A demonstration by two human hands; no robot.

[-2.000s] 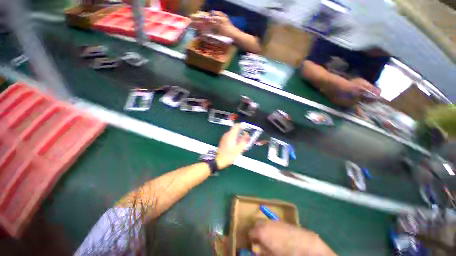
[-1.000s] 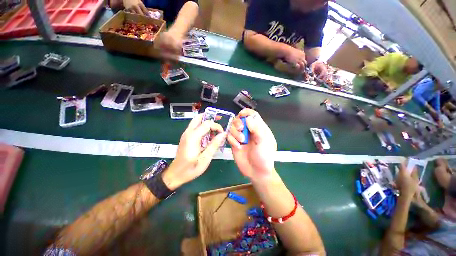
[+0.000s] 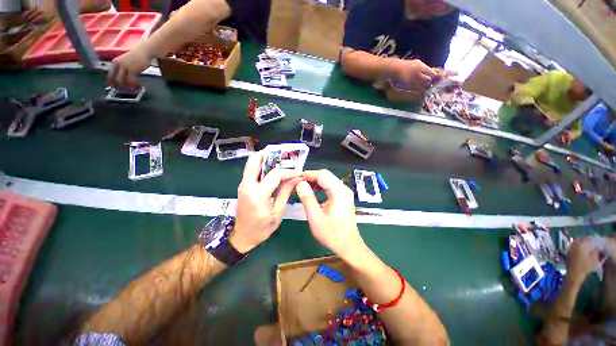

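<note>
My left hand (image 3: 260,206) holds a white housing (image 3: 285,157) over the near rail of the belt, its open side with the circuit board showing. My right hand (image 3: 329,208) is at the housing's lower right corner, thumb and forefinger pinched together. What the fingertips hold is too small to tell, and no blue battery shows in them. A brown cardboard box (image 3: 290,297) close in front of me holds blue battery cells with red wires, heaped at its near end. One blue cell (image 3: 330,273) lies apart near its far edge.
Housings (image 3: 146,161) lie spread along the green belt. A pink-red tray (image 3: 23,236) is at left. A pile of housings with blue cells (image 3: 530,267) is at right beside another person's hands. Across the belt, a parts box (image 3: 199,64) stands near other workers' arms.
The blue battery seen in my right hand is no longer visible there. The housing is tilted flatter. Across the belt, a worker's hand has moved left to a housing.
</note>
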